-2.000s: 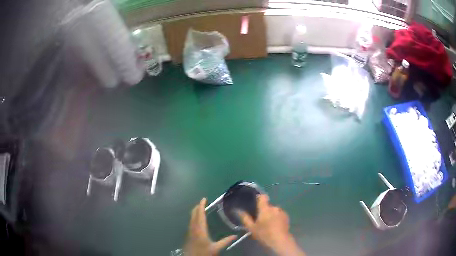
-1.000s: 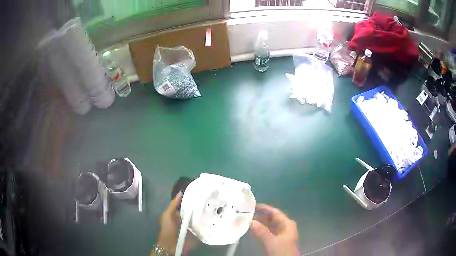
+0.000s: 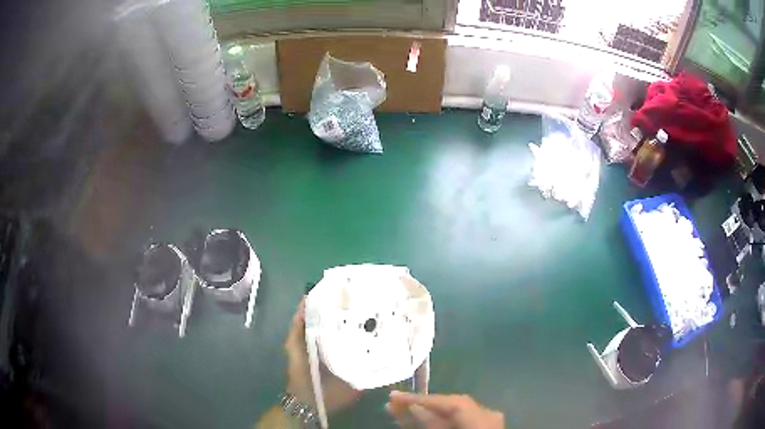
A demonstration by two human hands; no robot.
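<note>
A white camera housing (image 3: 373, 339) is held up at the lower middle, its flat round back with a dark central hole facing me. Two slim white antennas point down from its sides. My left hand (image 3: 306, 369) holds it from behind and the left, partly hidden by it, with a metal watch at the wrist. My right hand (image 3: 444, 412) is just below its lower right edge, fingers bent together, cut off by the bottom edge; whether it holds something small cannot be told.
Two similar units (image 3: 225, 261) stand at left, another (image 3: 639, 355) at right near a blue tray of white parts (image 3: 631, 219). Stacked white covers (image 3: 205, 92), bottles, a bag of small hardware (image 3: 348, 121), a bag of white parts (image 3: 566, 163) and red cloth (image 3: 688, 117) line the back.
The unit was first dark face up near the bench, then was turned to show its white back. My right hand has moved from its right side to below it. The view has also shifted.
</note>
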